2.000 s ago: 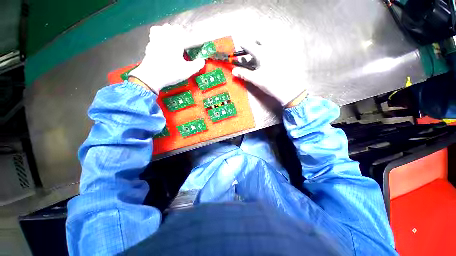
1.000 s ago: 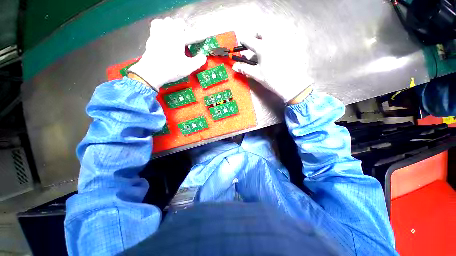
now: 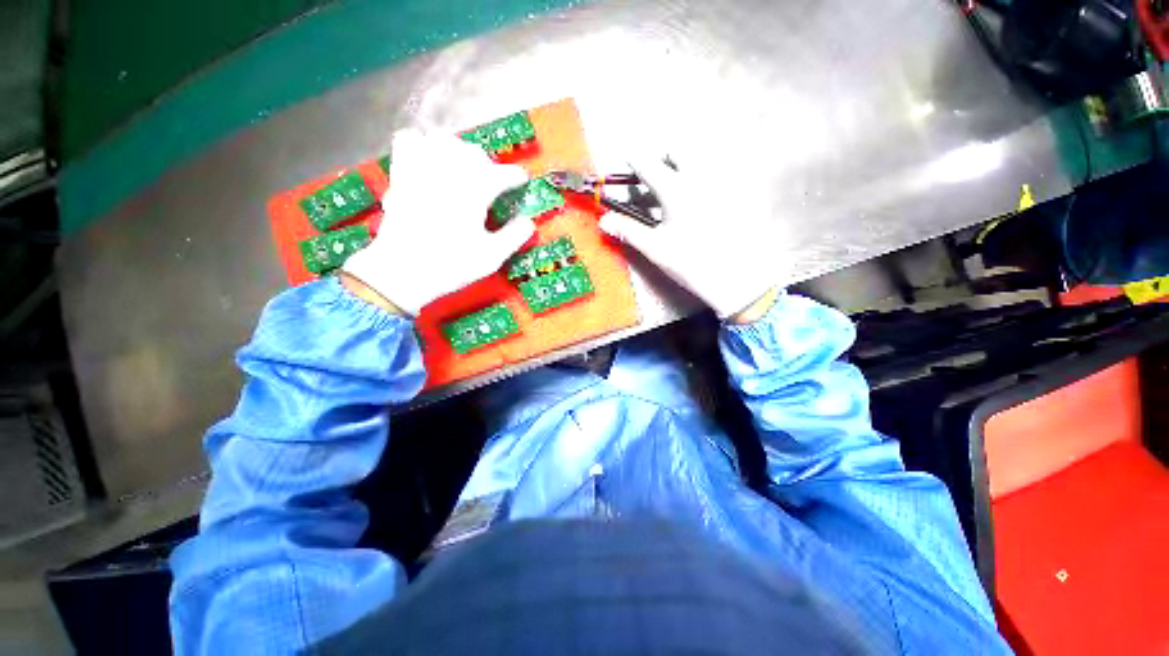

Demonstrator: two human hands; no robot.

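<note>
A red-orange foam tray (image 3: 600, 301) lies on the metal bench with several small green circuit boards on it. My left hand (image 3: 436, 221), in a white glove, grips a circuit board (image 3: 528, 200) between thumb and fingers near the tray's right side. My right hand (image 3: 699, 228), gloved and washed out by glare, holds the side cutters (image 3: 622, 194) by their dark handles. The cutter jaws point left and reach the upper right end of that board. Whether they touch a lead cannot be told. My left hand hides part of the tray.
The shiny metal bench (image 3: 180, 295) borders a green surface (image 3: 141, 64) at the far left. A black device (image 3: 1070, 45) with a cable is at the upper right. A red bin (image 3: 1083, 538) with a black rim and black boxes (image 3: 897, 352) are at the lower right.
My hands and the cutters have moved down from the top board to the board below it. The top board is now uncovered, as are boards at the tray's left.
</note>
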